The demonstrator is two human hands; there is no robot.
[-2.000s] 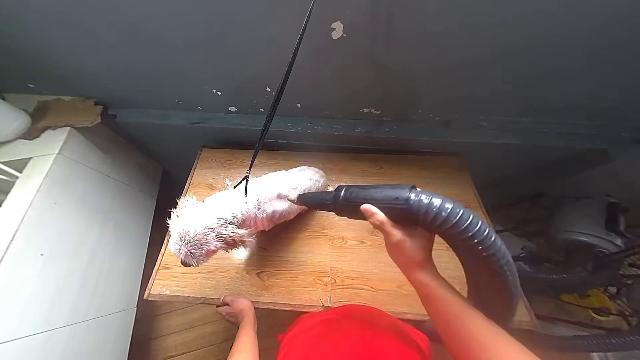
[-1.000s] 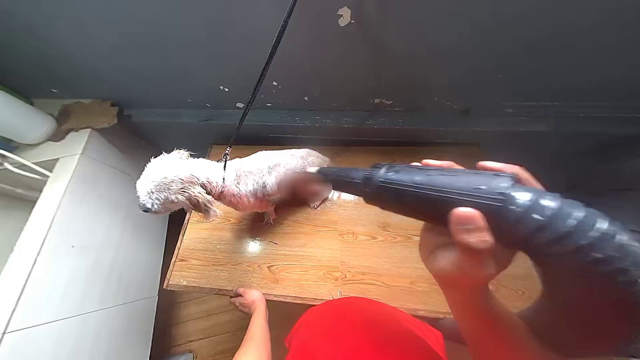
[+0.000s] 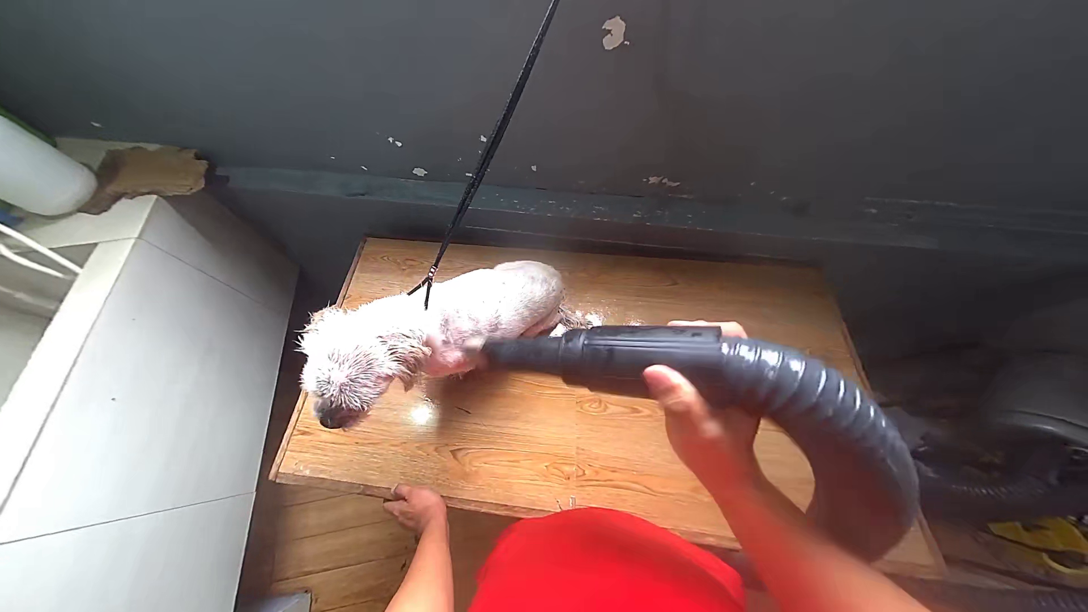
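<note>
A small white dog (image 3: pixel 493 302) with damp fur stands on a wooden table (image 3: pixel 510 459), its head lowered at the left near the table's edge. A black strap (image 3: pixel 501 127) runs down from above to its neck. My right hand (image 3: pixel 697 408) grips the black handle of a dryer nozzle (image 3: pixel 637 353), whose blurred tip points at the dog's chest and front leg. From the handle a ribbed black hose (image 3: pixel 850 433) curves down to the right. My left hand (image 3: pixel 416 507) holds the table's near edge, below the dog's head.
A white tiled counter (image 3: pixel 153 374) stands left of the table, with a torn brown piece (image 3: pixel 157 174) and a white cylindrical container (image 3: pixel 38 170) on top. Behind the table is a dark wall (image 3: pixel 765 102) with chipped paint. Dark equipment and a yellow object (image 3: pixel 1045 540) lie at the right.
The nozzle has moved from the dog's rear side to its chest. The dog's head, raised a second ago, is now lowered. My left hand stays at the table's near edge.
</note>
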